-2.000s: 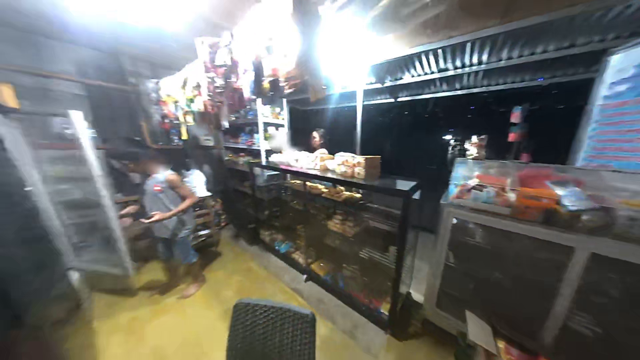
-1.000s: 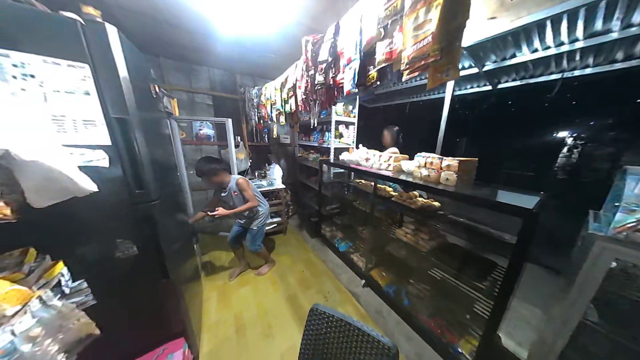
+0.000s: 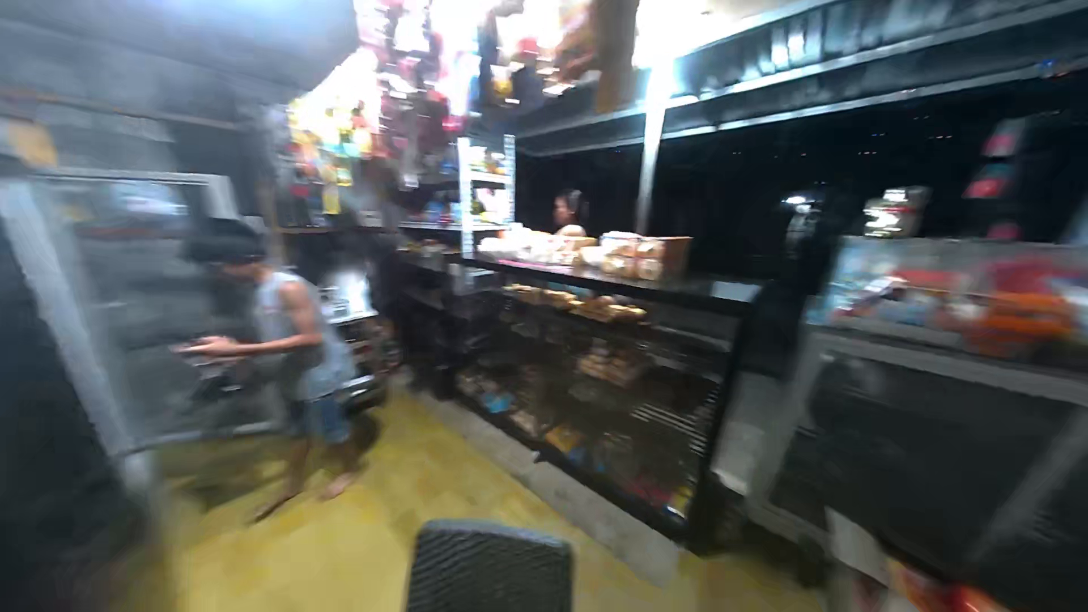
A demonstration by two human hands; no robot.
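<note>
Neither my left hand nor my right hand shows in the view. At the bottom centre stands the dark woven backrest of a chair [image 3: 491,565]. Beyond it is a long black-framed glass display case [image 3: 595,382] with bread and packaged goods on its shelves. Bagged bread rolls [image 3: 544,246] and a cardboard box [image 3: 676,255] sit on its top. The picture is blurred, so small items are unclear.
A person [image 3: 306,340] in a sleeveless top stands barefoot at left, near a glass-panelled door [image 3: 212,195]. Another person [image 3: 568,210] is behind the display case. A second counter [image 3: 935,348] holds colourful goods at right. Packets [image 3: 340,144] hang above.
The view has swung right since one second ago, so the dark refrigerator at left has mostly left the picture and the right counter shows more.
</note>
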